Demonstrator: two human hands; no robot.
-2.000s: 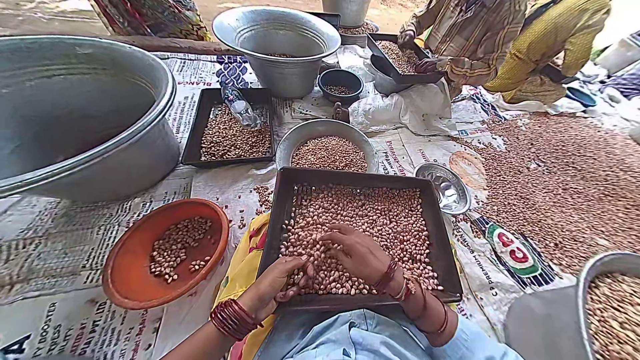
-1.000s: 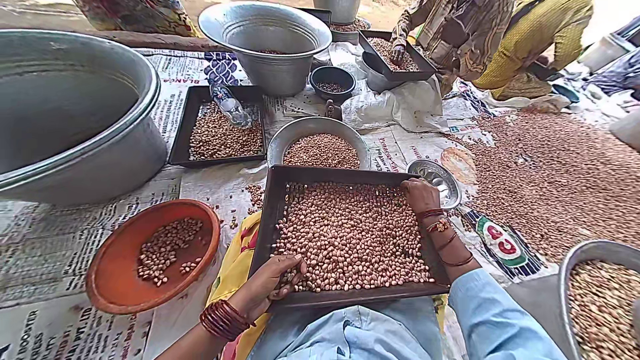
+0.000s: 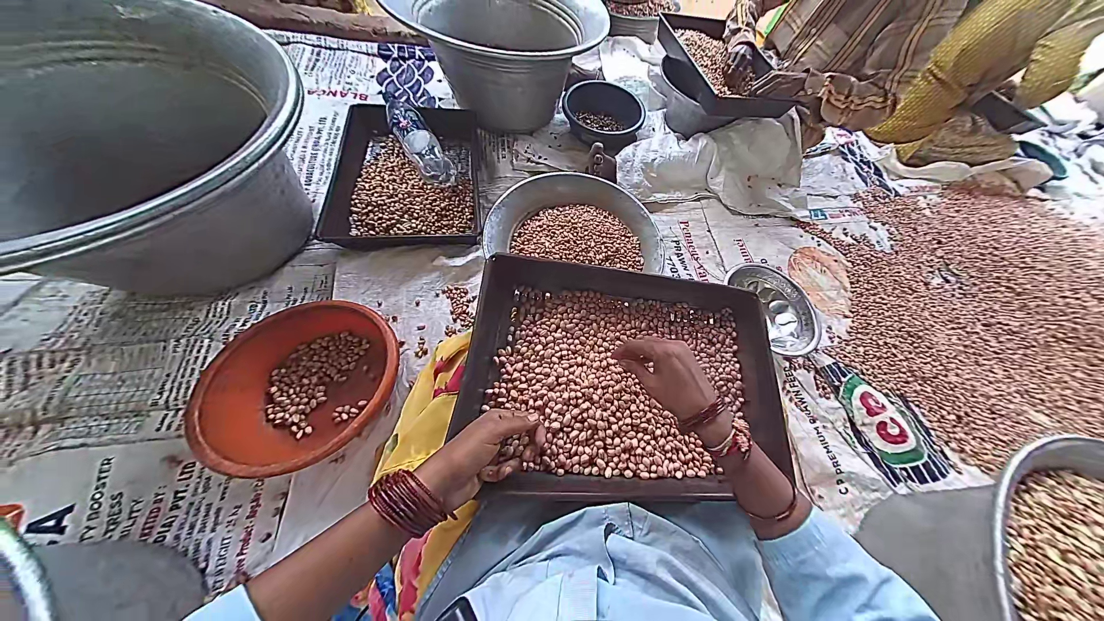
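Note:
A dark rectangular tray (image 3: 768, 379) rests on my lap, spread with pale brown nuts or beans (image 3: 595, 379). At its near left corner is my left hand (image 3: 493, 444), fingers curled over a few of the nuts; how firmly they are held is hard to see. My right hand (image 3: 673, 375) is above the nuts right of the tray's middle, fingers bent down, their tips partly hidden. An orange bowl (image 3: 216, 423) with a small heap of nuts stands to the left. Just beyond the tray is a round metal basin (image 3: 504, 211) of smaller nuts.
A large metal tub (image 3: 224, 207) stands at left, a flared metal pot (image 3: 509, 78) behind. Another dark tray (image 3: 336, 207) holds nuts and a plastic bottle (image 3: 418, 142). A small metal bowl (image 3: 780, 306) and a wide nut pile (image 3: 975, 319) lie right. A person (image 3: 862, 60) works over a tray.
My right hand has moved from the tray's far right corner to over the nuts. My left hand stays at the near left corner since one second ago.

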